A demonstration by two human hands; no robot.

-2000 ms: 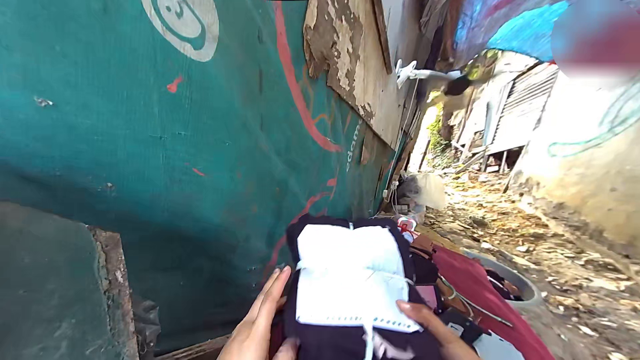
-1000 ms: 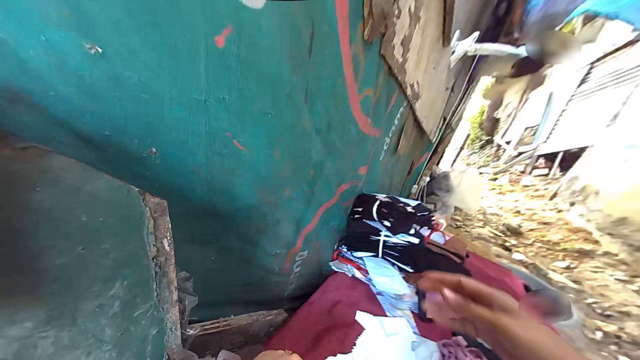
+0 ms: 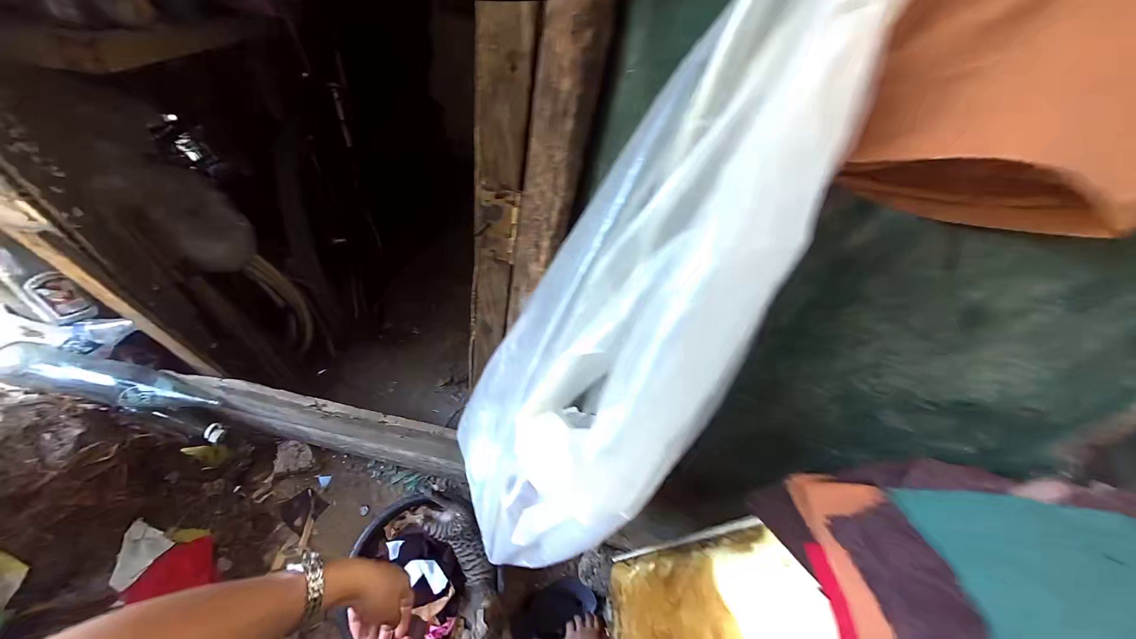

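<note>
An arm with a metal-link bracelet reaches in from the lower left, and my left hand is over the near side of a round dark tub. Its fingers point down and are partly hidden, so what they touch is unclear. Dark, white and pink scraps lie in the tub. A striped cat is at its right side. A translucent plastic bag with white pieces inside hangs across the middle. My right hand cannot be made out; the digits at the bottom edge are too cropped to identify.
Behind stand a wooden door post and a low wooden sill. A glass bottle lies at left, above red cloth on the ground. Orange cloth hangs upper right; folded teal cloth and a shiny golden sheet are lower right.
The view has swung far from the earlier green wall and alley. Two seconds ago both hands held a dark and white bundle; one second ago a dark bundle lay on the pile, apart from my right hand.
</note>
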